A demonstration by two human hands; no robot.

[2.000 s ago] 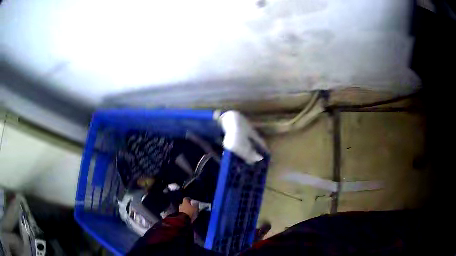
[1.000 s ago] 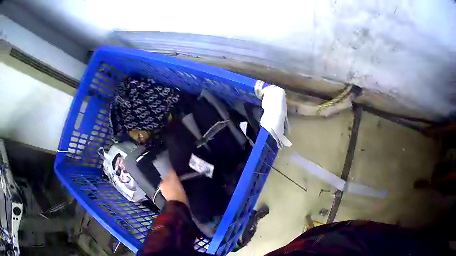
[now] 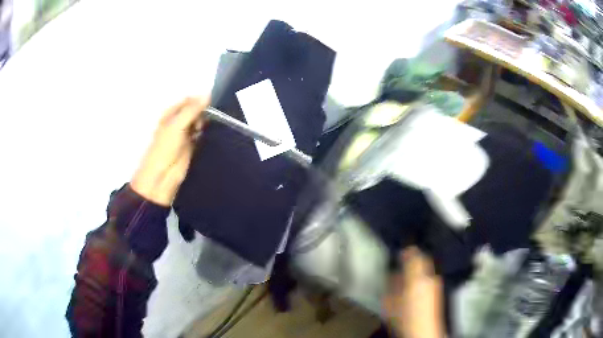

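Note:
A bundle of black cut panels [image 3: 238,191] lies over the white table, with a white paper label [image 3: 264,119] on top and a thin pale strip across it. Grey pieces show at its edges. My left hand [image 3: 168,148] is closed on the bundle's left edge, at the end of the strip. My right hand [image 3: 416,290] is blurred, at the lower right in front of dark fabric [image 3: 397,214]; whether it holds anything cannot be told.
The white table [image 3: 79,152] spans the left. A blurred white sheet or cloth [image 3: 430,155] lies over dark fabric at the right. A wooden-edged table [image 3: 522,63] stands at the upper right, with a blue item [image 3: 550,157] below it. Floor shows at the bottom.
The view has moved from the blue crate to the table. The labelled black bundle, earlier among the crate's contents, is now out at the table in my left hand. My right hand has appeared.

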